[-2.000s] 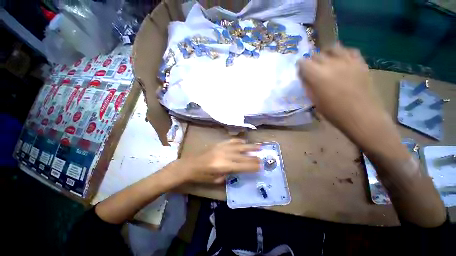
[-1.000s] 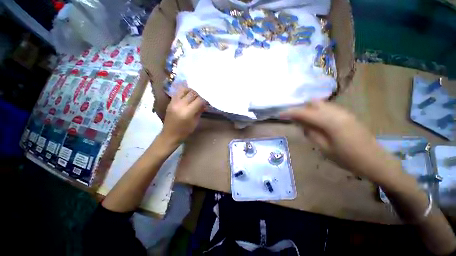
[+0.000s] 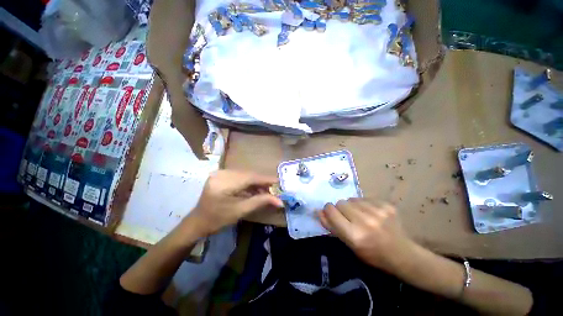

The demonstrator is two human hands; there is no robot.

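A white four-post plate (image 3: 318, 185) lies on the bench in front of me. Its two far posts stand uncovered. My left hand (image 3: 231, 200) is at the plate's left edge and pinches a blue-and-gold part (image 3: 289, 200) at the near-left post. My right hand (image 3: 365, 229) is over the plate's near-right corner with its fingers curled. It hides the near-right post, and I cannot tell what its fingertips hold. More blue-and-gold parts (image 3: 247, 20) lie on a white liner (image 3: 265, 74) in an open carton (image 3: 166, 52) beyond the plate.
Two plates with taller posts stand at the right, one nearer (image 3: 478, 217) and one farther (image 3: 525, 80). Dark specks (image 3: 441, 200) lie on the bench. Printed cartons (image 3: 86, 123), a white board (image 3: 166, 185) and clear plastic bags (image 3: 80, 31) are at the left.
My left hand has left the carton's near edge and moved down to the plate with a part. My right hand has moved down and left onto the plate. The camera view has shifted.
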